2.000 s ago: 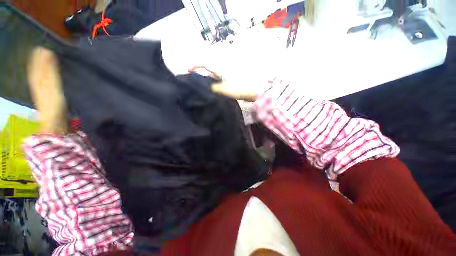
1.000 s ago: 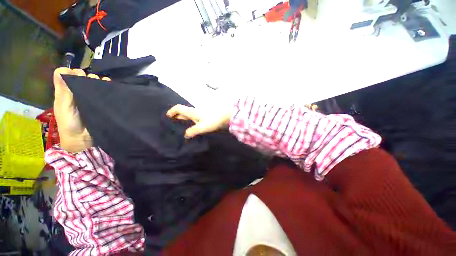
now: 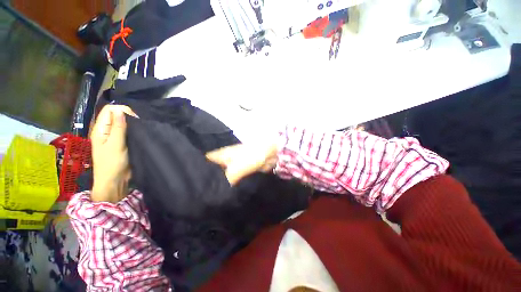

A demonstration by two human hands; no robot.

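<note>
A black garment point(image 3: 171, 165) lies heaped from the left edge of the white machine bed point(image 3: 251, 85) down over the lap. My left hand point(image 3: 111, 145) is shut on the garment at its left side, with the fingers folded over the cloth. My right hand point(image 3: 243, 161) is on the right side of the raised cloth, its fingers against the garment; the fingertips are partly hidden and I cannot tell if they grip it. Parallel white stripes point(image 3: 141, 64) show on black cloth at the upper left.
The presser foot area point(image 3: 251, 45) is at the top centre, with a red item point(image 3: 320, 27) and dark snips point(image 3: 335, 44) to its right. An orange-red tie point(image 3: 120, 36) binds black cloth at upper left. Yellow point(image 3: 31, 174) and red point(image 3: 74, 162) baskets stand at left. Dark cloth point(image 3: 468, 137) hangs at right.
The garment was spread over the bed's left part, then drawn back toward the lap, uncovering the white stripes. Since the last frame my left hand has moved down and right, bunching the cloth.
</note>
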